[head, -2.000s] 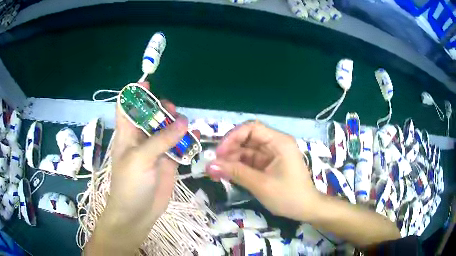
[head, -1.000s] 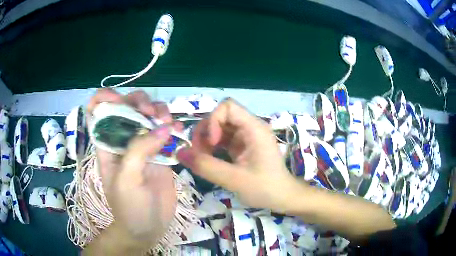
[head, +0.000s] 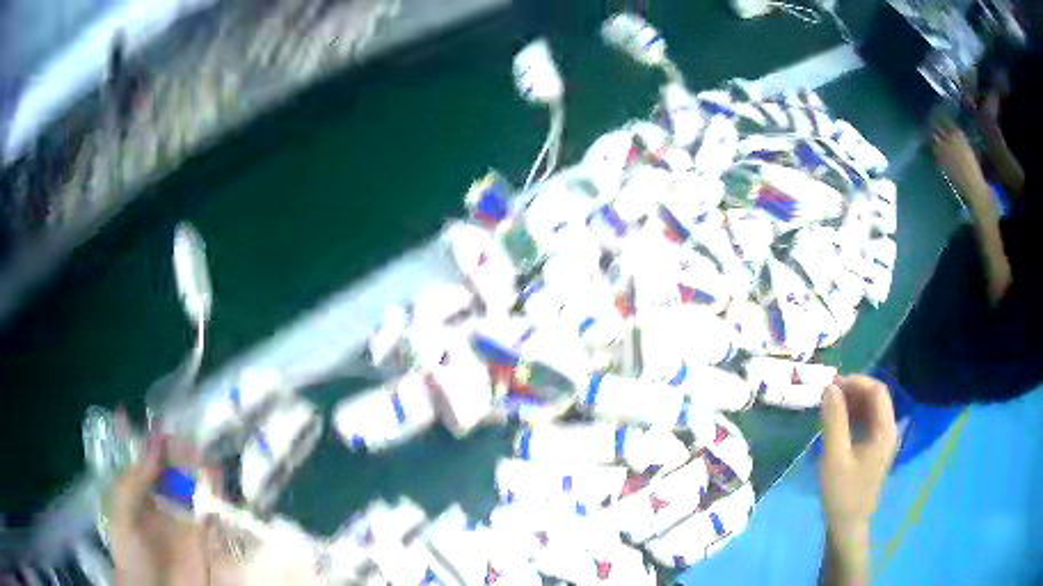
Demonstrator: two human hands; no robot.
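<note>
My left hand [head: 160, 529] is at the lower left, blurred and partly cut off by the bottom edge. It holds an open unit [head: 175, 486], of which a blue part shows; the rest is hidden or blurred. My right hand [head: 858, 449] is at the right edge of the bench, fingers curled. Its fingertips meet the right end of a white printed shell [head: 789, 381] at the pile's edge. Blur hides whether they grip it. A large pile of white printed units [head: 686, 332] lies between my hands, some open with blue, red or green showing.
The green conveyor belt [head: 332, 189] lies beyond a grey rail [head: 332, 326]. Finished units with cords lie on it, one at left [head: 192, 272] and two further right. Another person's arm [head: 972, 189] is at upper right. Blue floor [head: 778, 515] shows beyond the bench edge.
The view has swung to the right, towards the pile. My right hand has left the open unit and moved to the pile's right edge. My left hand still holds the unit, now lower left.
</note>
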